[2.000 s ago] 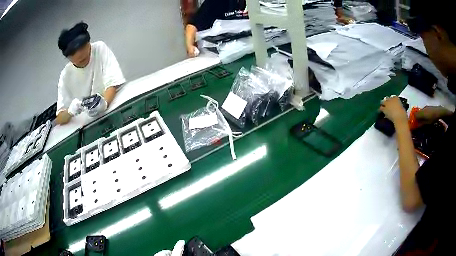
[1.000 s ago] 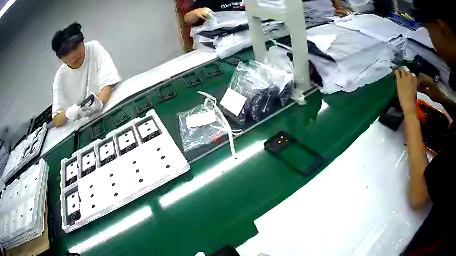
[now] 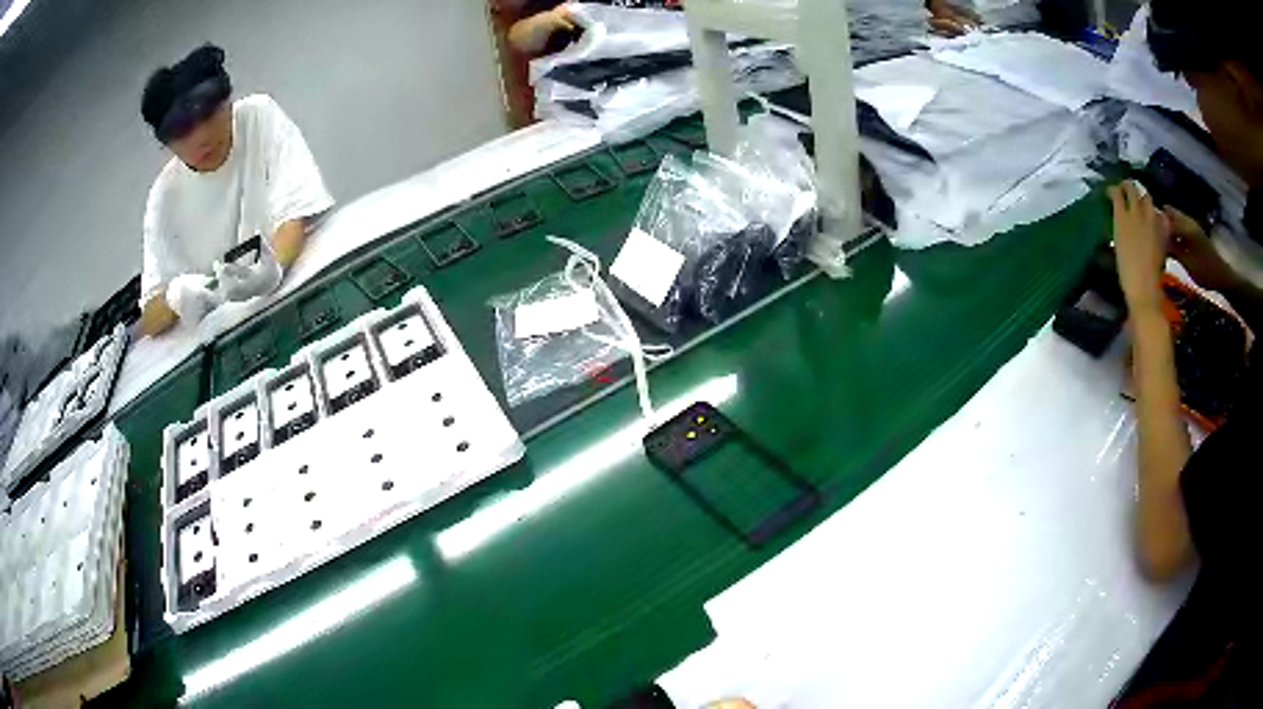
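Note:
A black phone case frame (image 3: 730, 471) with yellow dots at its camera end lies on the green belt (image 3: 582, 609) in front of me. At the bottom edge a sliver of a dark part (image 3: 646, 698) shows. A skin-coloured fingertip of my right hand (image 3: 730, 704) is just right of it, cut off by the edge. A small white bit, seemingly my left hand (image 3: 567, 705), is left of it, also cut off. Whether either hand grips the dark part is hidden.
A white blister tray (image 3: 326, 485) holds dark parts. Clear plastic bags (image 3: 720, 243) and a white strap (image 3: 634, 353) lie beyond. More frames lie along the far belt. A pale upright (image 3: 835, 132) stands behind. One person sits far left, another works beside an orange bin (image 3: 1191, 291) at right.
The phone case frame has moved left and nearer to me. The gloved fingers and dark camera-end parts at the bottom edge have mostly left the picture. The far frames have shifted right.

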